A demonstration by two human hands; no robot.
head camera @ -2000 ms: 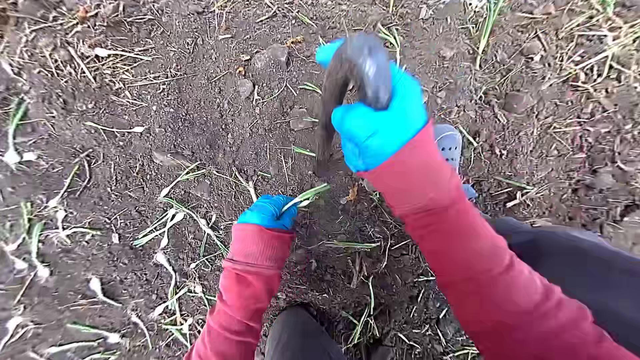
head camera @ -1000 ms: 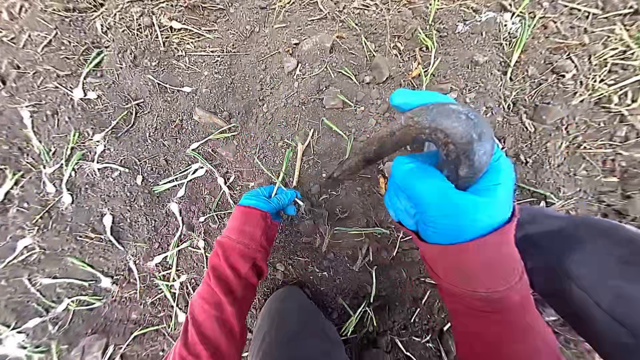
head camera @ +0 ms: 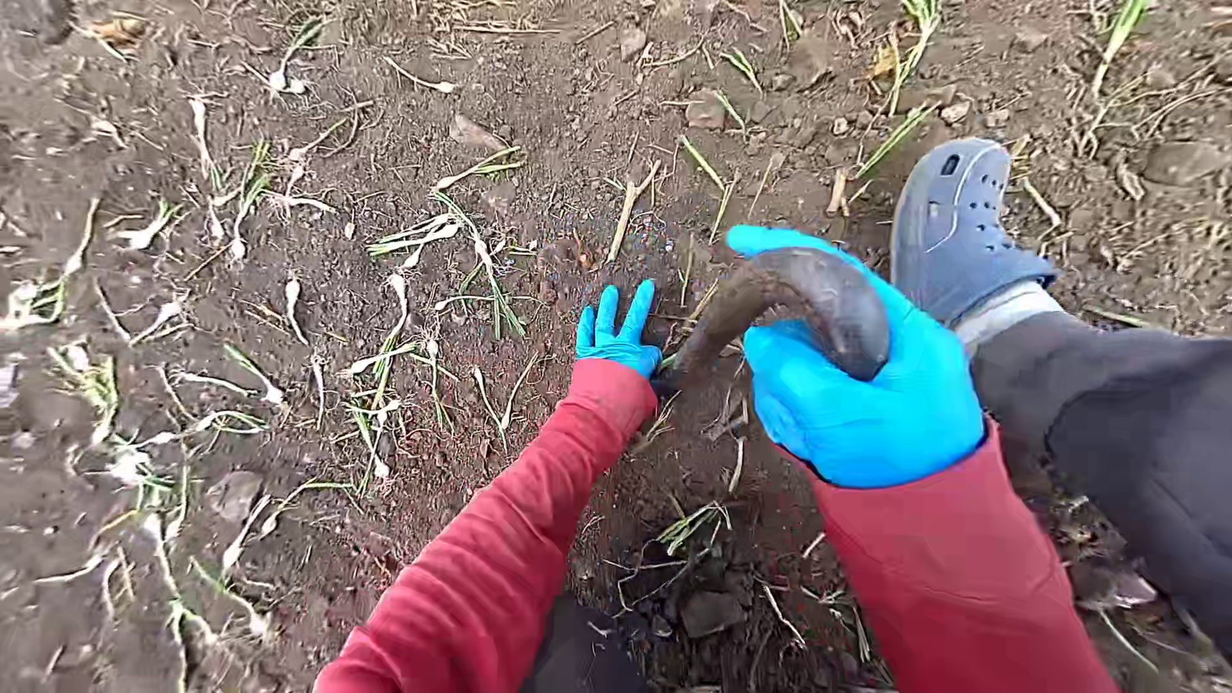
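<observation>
My right hand (head camera: 866,385), in a blue glove, grips a dark, curved, horn-like tool (head camera: 784,279). Its narrow end points down at the soil beside my left hand; the very tip is hard to make out. My gloved left hand (head camera: 621,332) is low over the soil with its fingers spread and nothing visible in them. Left of it, small white-bulbed seedlings with green leaves (head camera: 399,289) lie scattered on the ground, several in loose clumps.
A grey-blue clog (head camera: 953,226) on my foot stands right of my hands. Green shoots (head camera: 914,48) grow at the top right. Stones (head camera: 707,111) and dry stalks (head camera: 630,207) lie on the brown soil. A tuft of cut-looking green leaves (head camera: 693,527) is below my hands.
One second ago my left hand held a green-leaved stalk; now its fingers are spread with none visible. The curved tool's narrow end has come close to my left hand.
</observation>
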